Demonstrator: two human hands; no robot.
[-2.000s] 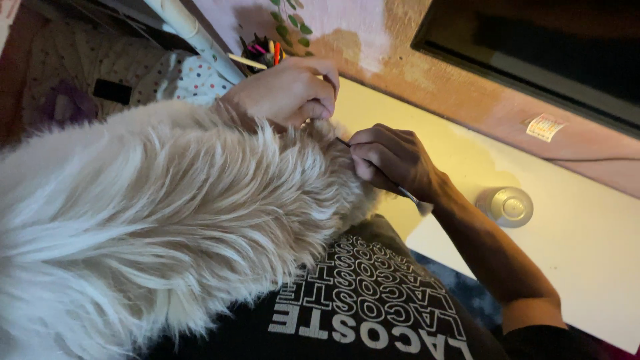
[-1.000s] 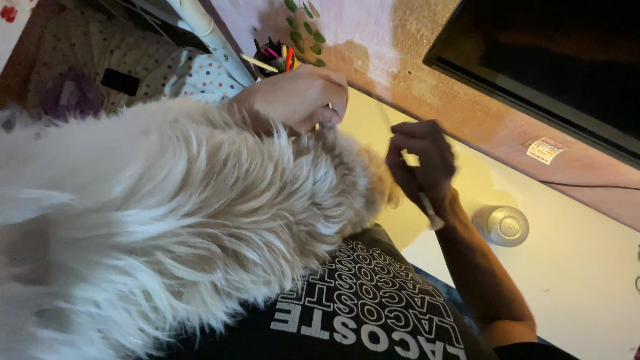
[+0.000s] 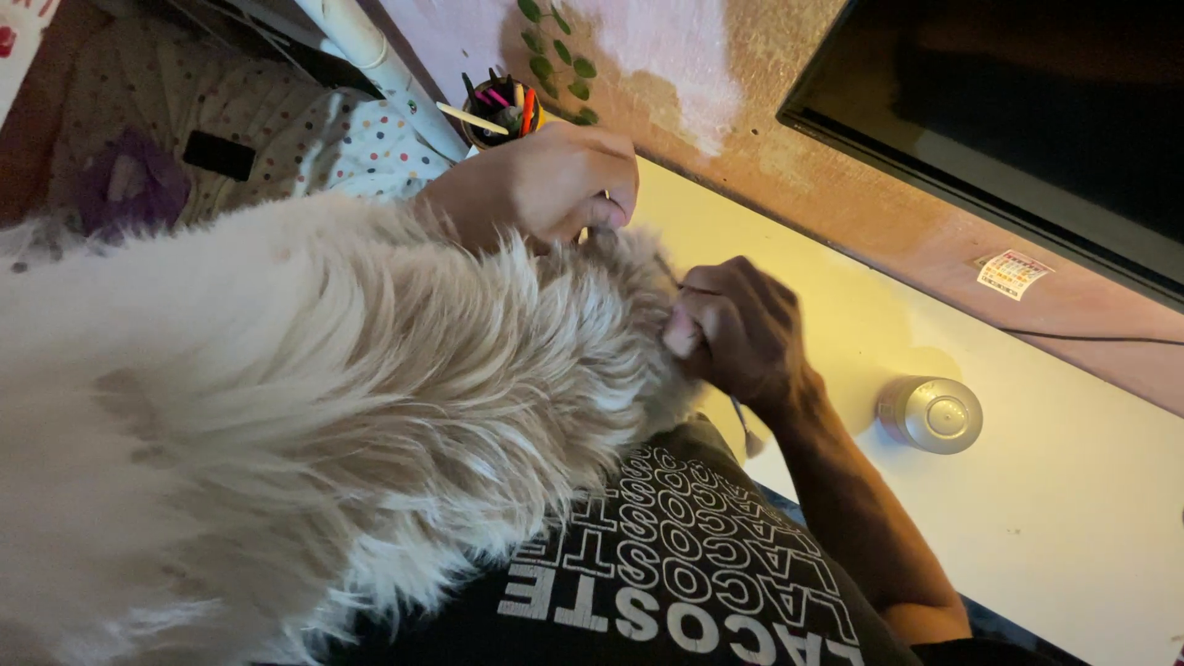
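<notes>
A dog with long, cream-coloured fur (image 3: 444, 370) lies across my lap, its head toward the middle of the view and its face hidden. My left hand (image 3: 564, 180) rests at the far side of its head, fingers curled against the fur; what they grip is hidden. My right hand (image 3: 740, 333) is closed on a thin metal tool (image 3: 743, 416), whose tip end reaches the fur at the near right of the head. The tool's other end sticks out below the hand. Its exact kind cannot be told.
A jar with a round lid (image 3: 942, 415) stands on the white table (image 3: 1045, 472). Behind are a cup of pens (image 3: 499, 116), a leafy sprig (image 3: 560, 55) and a dark screen (image 3: 1017, 111). A black phone-like object (image 3: 219, 155) and purple cloth (image 3: 134, 185) lie on dotted fabric (image 3: 370, 139).
My right hand was lifted off the fur a second ago and is back against the dog's head with the tool. My left hand has stayed at the head.
</notes>
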